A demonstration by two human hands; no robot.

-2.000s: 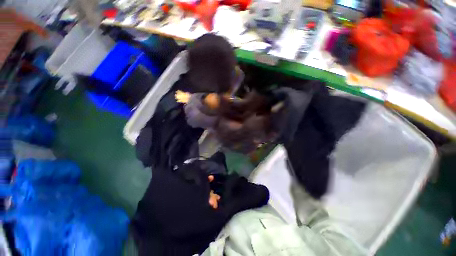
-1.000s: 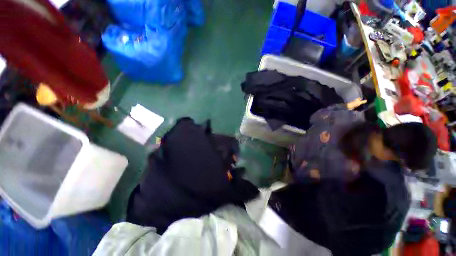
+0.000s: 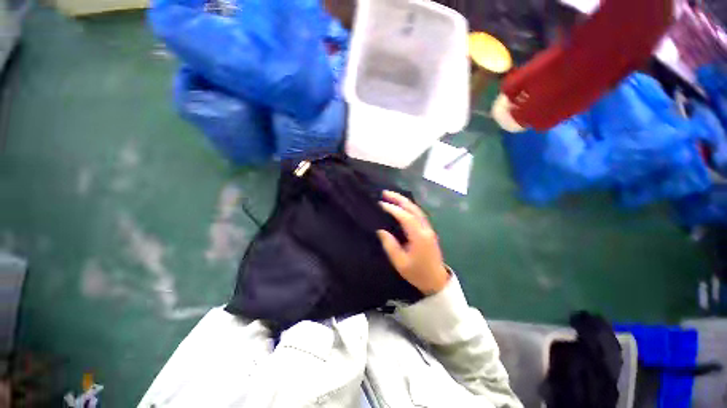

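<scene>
A pile of black garments [image 3: 327, 239] is held against my front, above the green floor. My right hand [image 3: 414, 245] lies on the right side of the pile, fingers spread and pressed on the cloth. My left hand is not visible; the pale grey-green left sleeve runs under the pile and its end is hidden by the black cloth. A small pale label or tag [image 3: 301, 168] shows at the pile's far edge.
Blue sacks [image 3: 247, 64] stand ahead and more [image 3: 614, 151] at right. A white tub [image 3: 406, 72] is ahead, beside a yellow stool [image 3: 489, 52] and a dark red garment [image 3: 590, 64]. White paper [image 3: 449, 167] lies on the floor. A bin with black cloth [image 3: 586, 366] is lower right.
The view has turned left, away from the bench and the other person, towards the blue sacks and white tub. The black pile stays at my front. My right hand now shows in full on it.
</scene>
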